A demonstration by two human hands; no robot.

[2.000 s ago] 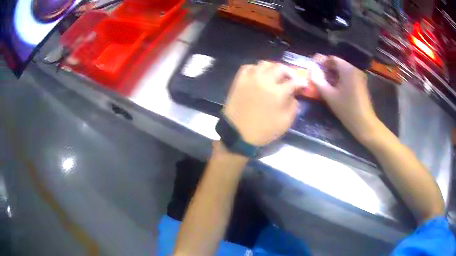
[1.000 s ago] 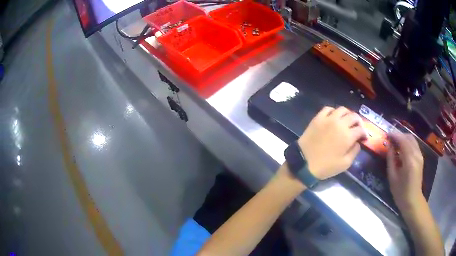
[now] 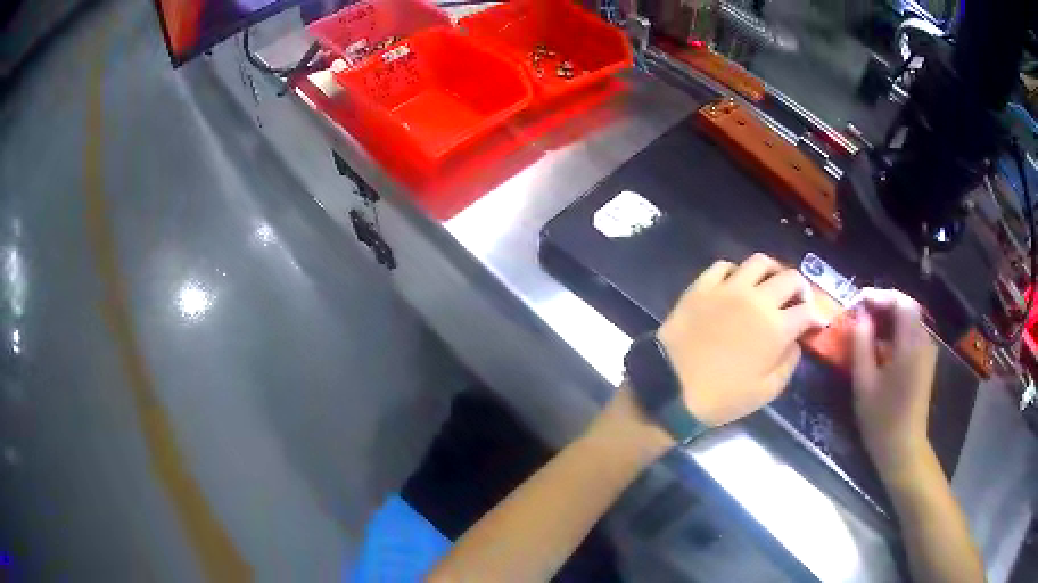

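An orange-brown carrier strip [image 3: 833, 345] lies at a slant over the black work pad [image 3: 683, 171]. My left hand [image 3: 740, 336], with a dark watch on the wrist, has its fingertips closed on the strip's left end. My right hand [image 3: 897, 370] is at the strip's right part, thumb and fingers close together; whether it holds a small part is hidden. A whitish clear holder [image 3: 828, 277] lies just behind the strip. A second carrier strip [image 3: 774, 163] lies at the back of the pad, with tiny bits near its front edge.
Red bins [image 3: 438, 97] stand at the back left, one with small metallic pieces. A black microscope-like column [image 3: 950, 125] rises behind my right hand. Another brown strip [image 3: 711, 71] lies on the rail behind. A monitor edge [image 3: 216, 23] is at top left. A white patch [image 3: 626, 214] is on the pad.
The view has swung left since the oldest frame, showing the bins sharply. Since one second ago my right hand has drawn closer to my left, covering more of the strip. My left hand keeps its hold.
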